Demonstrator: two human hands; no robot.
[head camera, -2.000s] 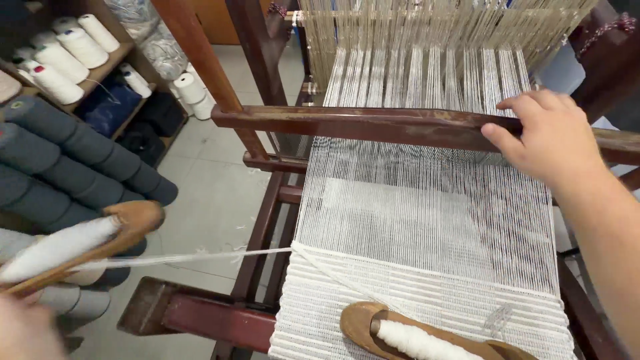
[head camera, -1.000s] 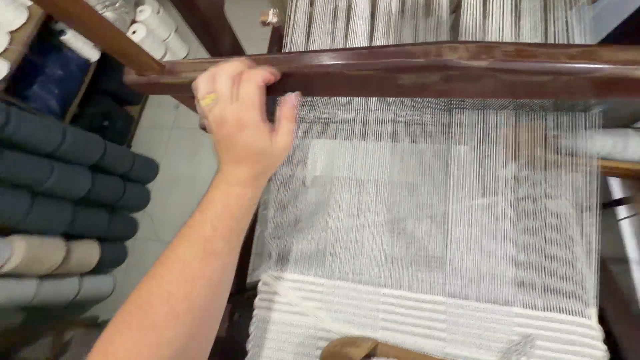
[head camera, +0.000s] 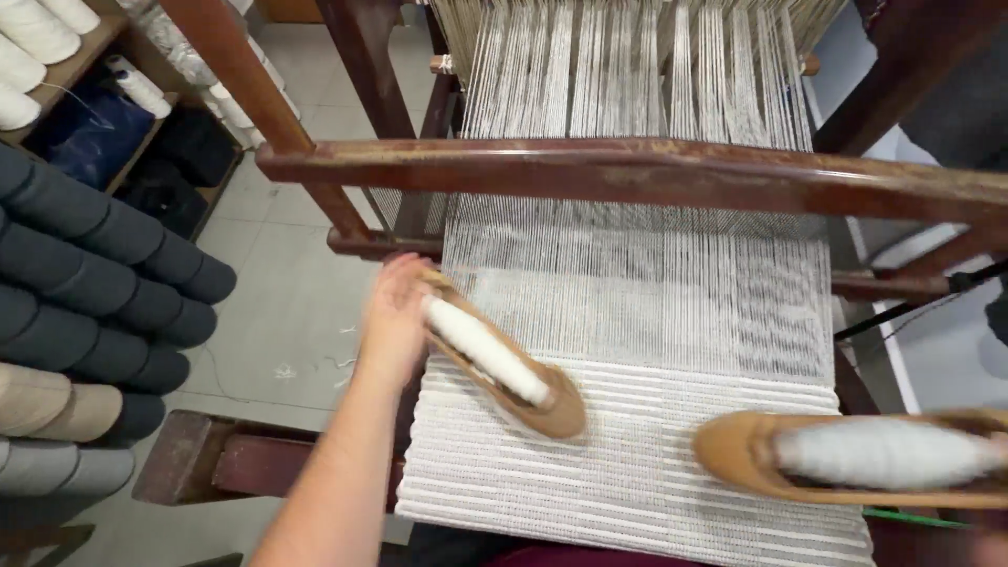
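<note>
My left hand (head camera: 398, 303) grips the far end of a wooden boat shuttle (head camera: 563, 402) wound with white yarn, tilted over the left part of the woven cloth (head camera: 630, 472). A second boat shuttle (head camera: 732, 453), with a thicker white bobbin, is blurred over the cloth's right edge. At the lower right corner a blurred bit of my right hand (head camera: 991, 543) shows below that shuttle; its fingers are mostly out of frame. Beyond the ribbed white cloth, the pale warp threads (head camera: 551, 307) run under the loom's dark wooden beater bar (head camera: 630, 177).
Stacked dark grey yarn cones (head camera: 94, 260) stand at the left, with beige and light grey ones below. A shelf (head camera: 102, 47) holds white cones. A wooden loom beam (head camera: 260, 465) juts out at the lower left. Upright loom posts (head camera: 252, 79) flank the warp.
My left hand has come off the beater bar, moved nearer, and now holds a shuttle. The shuttle that was blurred at the far right beside the warp now shows over the cloth's near right edge.
</note>
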